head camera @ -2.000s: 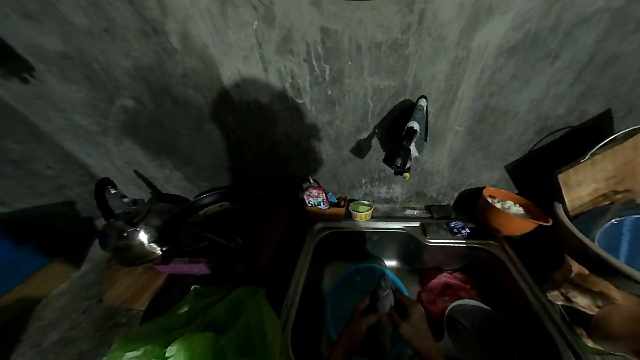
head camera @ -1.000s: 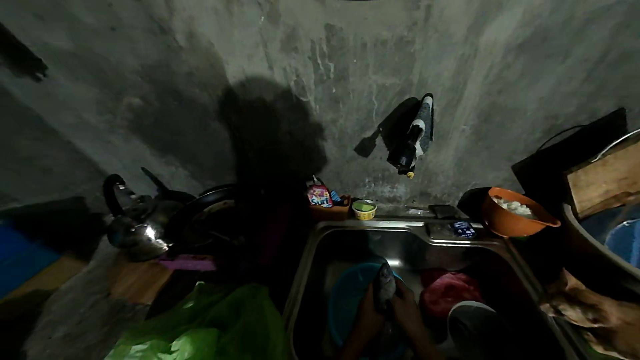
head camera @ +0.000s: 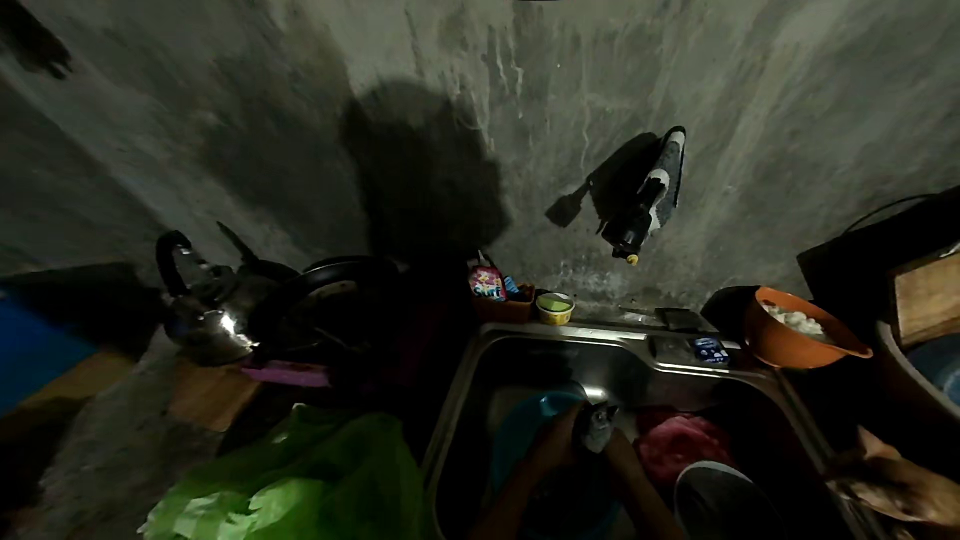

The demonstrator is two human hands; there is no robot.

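My left hand (head camera: 553,442) and my right hand (head camera: 619,454) are low in the steel sink (head camera: 465,375), above a blue plastic basin (head camera: 517,424). Between them they hold a small grey, shiny object (head camera: 598,426); dim light hides what it is. The fingers are hard to make out. Right of my right hand lies a red item (head camera: 684,444), perhaps a plastic bag or bowl, and in front of it a round-rimmed container (head camera: 720,495).
A green plastic bag (head camera: 300,480), a metal kettle (head camera: 214,322) and a dark pan (head camera: 330,300) stand left. Behind the sink are a yellow tub (head camera: 555,309) and a detergent packet (head camera: 487,283). An orange bowl (head camera: 787,337) with white contents and a cat (head camera: 900,484) are at the right.
The grey object between my hands has tilted from upright toward the right. The cat at the right edge has shifted its position.
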